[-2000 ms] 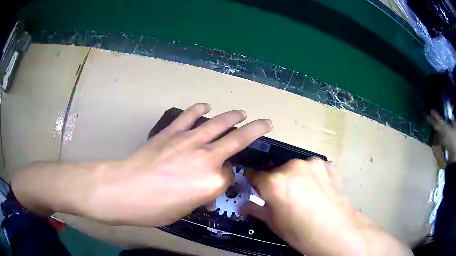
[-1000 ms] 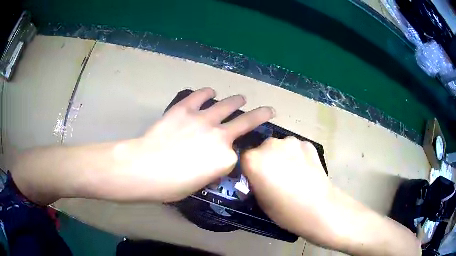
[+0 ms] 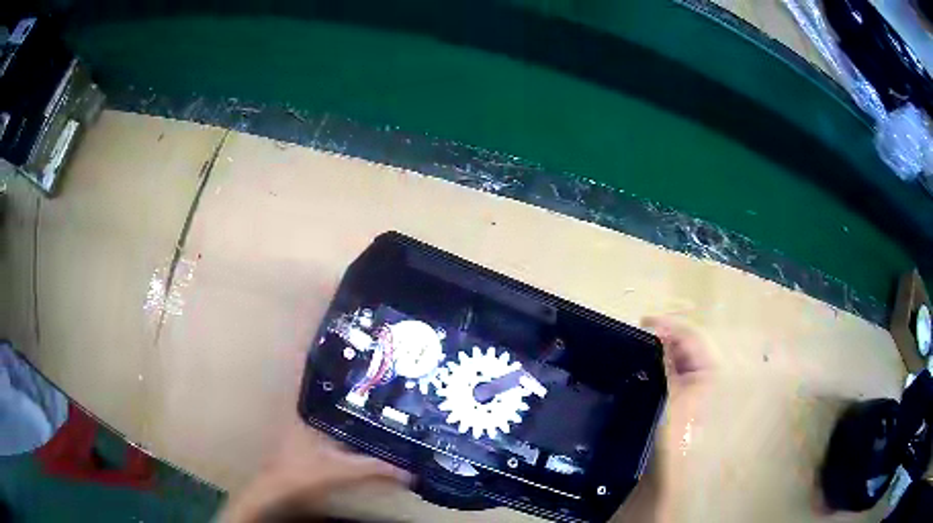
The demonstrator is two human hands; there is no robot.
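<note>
The black base housing (image 3: 512,296) lies open side up on the bench, tilted down to the right. Inside it is a white toothed drive gear (image 3: 479,409) with a slim pale strip at its centre. A smooth whitish motor (image 3: 414,349) with red wires sits left of the gear. Part of a black ring (image 3: 455,490) shows under the near edge. My left hand (image 3: 327,475), blurred, is at the near left edge; my right hand (image 3: 675,352) is at the right end, fingers around the far corner. Both hold the housing by its outside.
Tan cardboard (image 3: 256,215) covers the bench, with a green strip (image 3: 512,112) beyond it. A black unit (image 3: 859,455) and a small carton (image 3: 908,306) are at the right. A metal-edged object (image 3: 56,133) stands at the far left. A red item (image 3: 92,449) is below the bench edge.
Both hands have left the gear and moved to the outside of the housing, uncovering its inside. The gear, motor and wires now show fully.
</note>
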